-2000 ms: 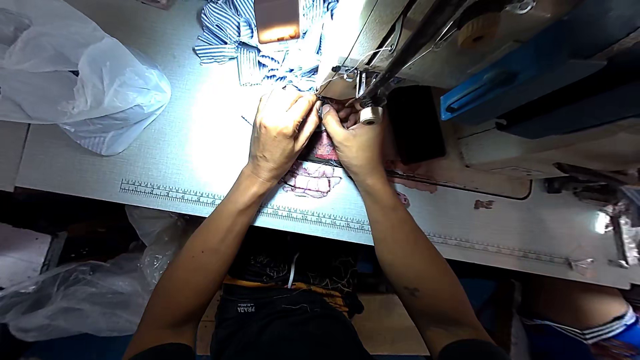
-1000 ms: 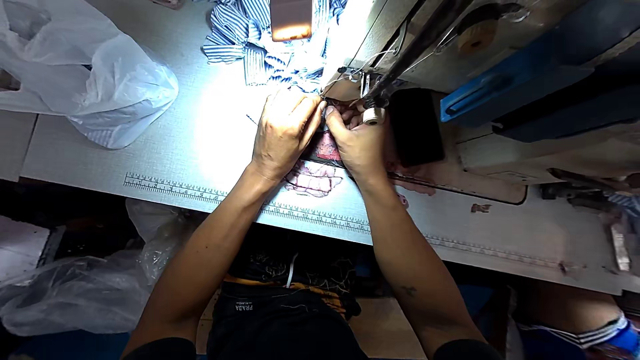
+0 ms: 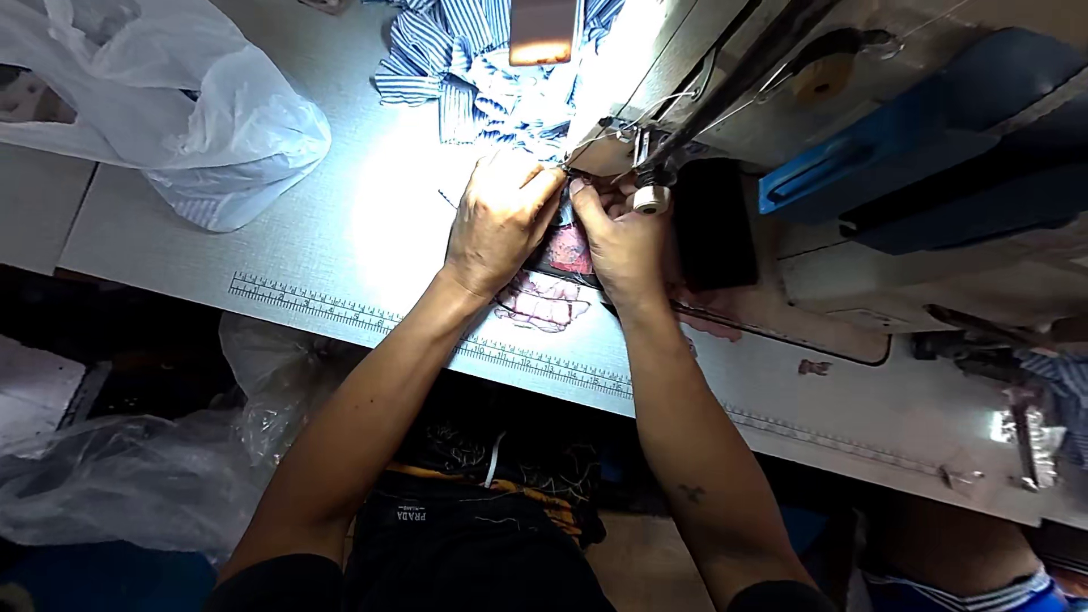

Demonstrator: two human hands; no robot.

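Both my hands are at the needle area of a sewing machine (image 3: 858, 110). My left hand (image 3: 503, 217) has its thumb and fingers closed on the left side of a small dark-edged piece of fabric with a red patterned part (image 3: 568, 248). My right hand (image 3: 625, 234) pinches the same piece from the right, its thumb close to my left thumb; its fingertips are partly hidden behind the presser mechanism (image 3: 651, 197). Pink lace-like fabric (image 3: 544, 304) lies on the table just below the piece. The needle tip cannot be made out.
Blue-and-white striped fabric (image 3: 463, 64) lies behind my left hand. A white plastic bag (image 3: 246, 127) rests at the left. Right of my right hand lies a black rectangular object (image 3: 716, 223). A ruler tape (image 3: 544, 367) runs along the table's front edge. A person's leg (image 3: 952, 544) shows at lower right.
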